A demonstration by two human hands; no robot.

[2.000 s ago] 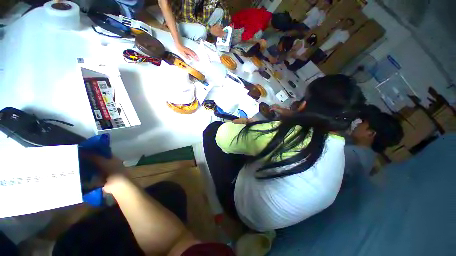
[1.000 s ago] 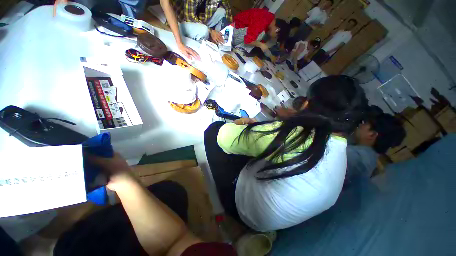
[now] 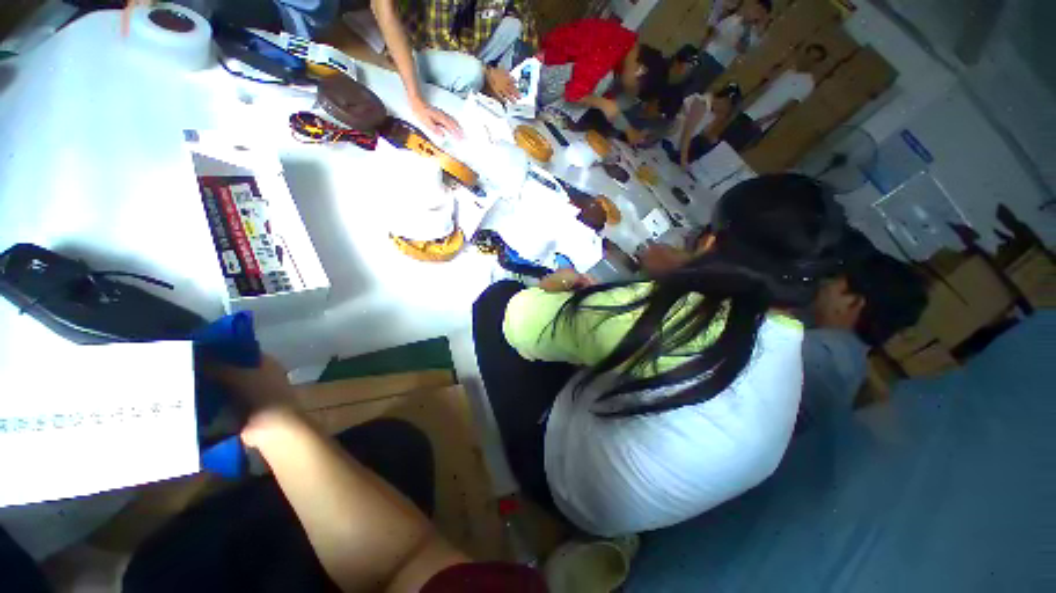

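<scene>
A white carton (image 3: 99, 417) with a line of faint print fills the lower left and is cut off by the left edge. My right hand (image 3: 249, 388) is at its right end, closed on a bright blue cloth (image 3: 228, 342) that lies against the box end. The fingers are partly hidden by the cloth and blurred. My left hand does not show. A long glossy black device (image 3: 87, 295) with a cord lies on the table just behind the carton.
An open white box (image 3: 303, 238) with red and black print stands on the table beyond. Wires (image 3: 330, 131), yellow-orange rings (image 3: 429, 246) and a large white roll (image 3: 174, 35) lie farther off. A seated person (image 3: 683, 405) is close on the right. Brown cardboard (image 3: 405, 423) is below the table edge.
The view has shifted slightly. The carton, my right hand and the cloth keep nearly the same place. A hand appeared by the white roll after the earliest frame.
</scene>
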